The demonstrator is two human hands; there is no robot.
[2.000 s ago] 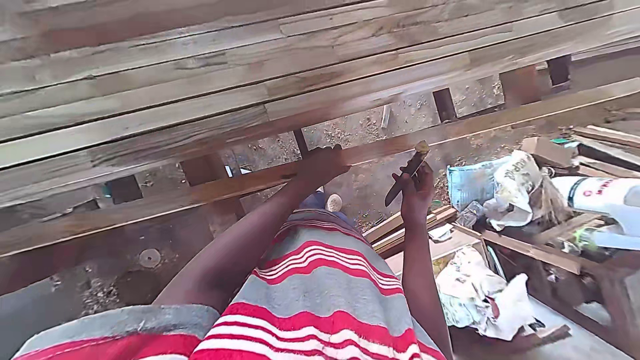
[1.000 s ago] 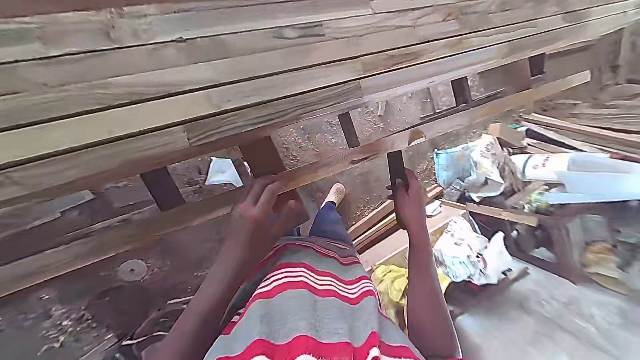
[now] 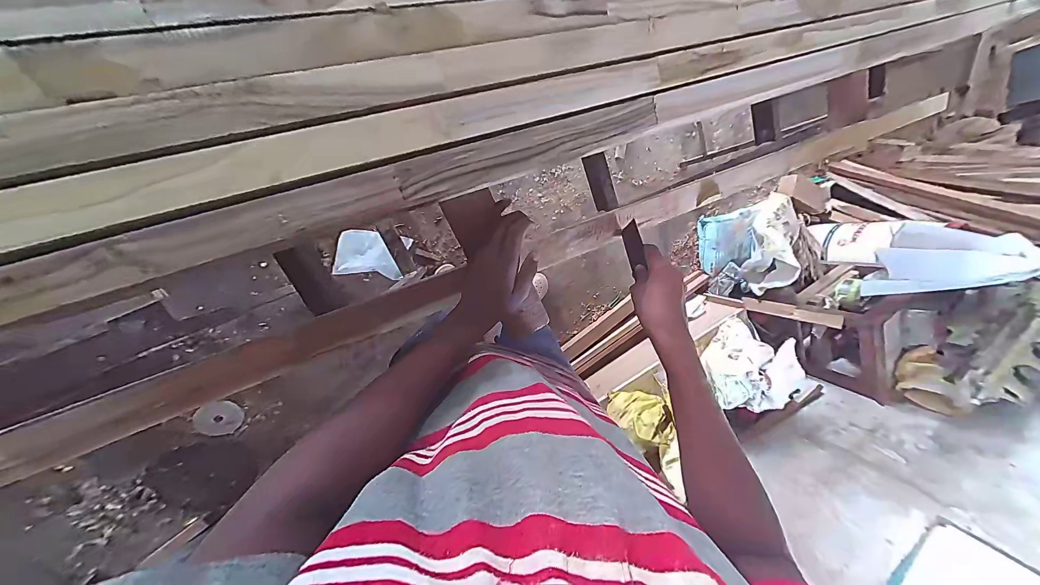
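My left hand (image 3: 497, 264) rests at a long narrow wooden rail (image 3: 325, 333), fingers pointing up and thumb apart, beside a brown upright block (image 3: 467, 215). To its right, my right hand (image 3: 660, 288) is closed around a dark, flat, blade-like tool (image 3: 633, 246). The tool's upper end is against or just in front of the rail; contact is not clear. What the tool is exactly cannot be told, and its lower part is hidden in my fingers. Beyond both hands, long wooden strips (image 3: 325, 106) lie side by side, with narrow gaps between them.
Wood scraps (image 3: 959, 179), a white and blue sack (image 3: 756, 236), white plastic bags (image 3: 751, 366) and a yellow bag (image 3: 646, 418) lie to the right. Dark crosspieces (image 3: 309, 280) span the gap before the strips. A round disc (image 3: 218, 418) lies at lower left.
The right hand has kept the dark tool, which was tilted two seconds ago and now stands more upright. My left hand's fingers now point further up over the rail.
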